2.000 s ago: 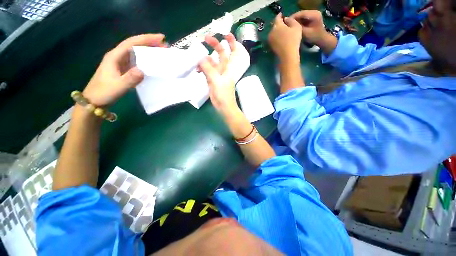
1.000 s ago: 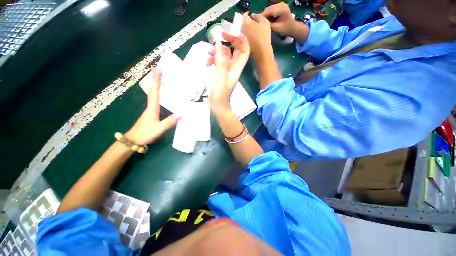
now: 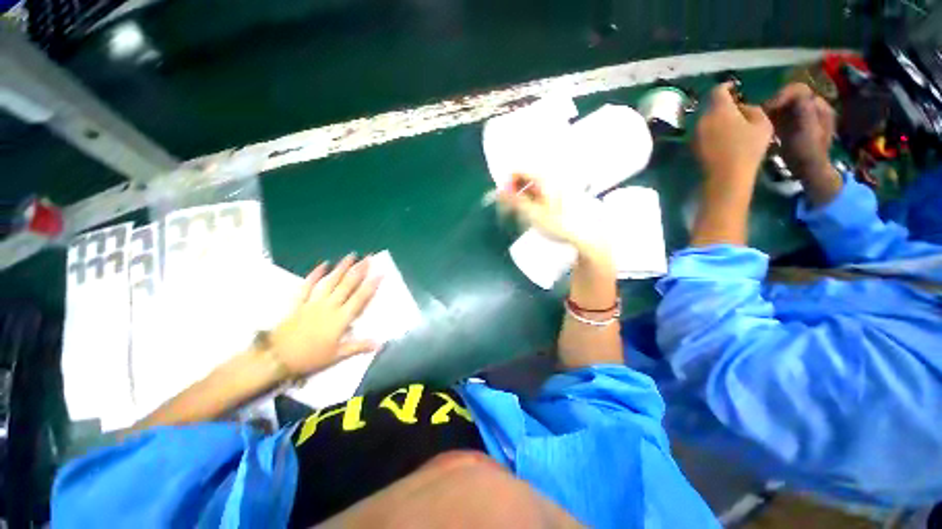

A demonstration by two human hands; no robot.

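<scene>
My left hand (image 3: pixel 325 320) lies flat with fingers spread on a white sheet (image 3: pixel 398 300) near the bench's front edge. It grips nothing. My right hand (image 3: pixel 547 212) is blurred, over the pile of plain white backing papers (image 3: pixel 516 139). Whether its fingers hold anything cannot be told. More white paper (image 3: pixel 640 232) lies beside my right wrist. Overlapping sticker sheets (image 3: pixel 98 341) with rows of grey pieces lie left of my left hand, partly under my forearm.
A neighbour's hands (image 3: pixel 733 134) work at the right, near a white-and-green reel (image 3: pixel 666 106). A worn white rail (image 3: pixel 413 119) crosses behind the papers. A clear plastic bag (image 3: pixel 207 181) lies behind the sticker sheets. A small red item (image 3: pixel 43 217) is by the metal post (image 3: pixel 93 129).
The view has turned left. My left hand has left the white papers and moved left onto a sheet. My right hand remains by the papers, which now lie more spread on the bench.
</scene>
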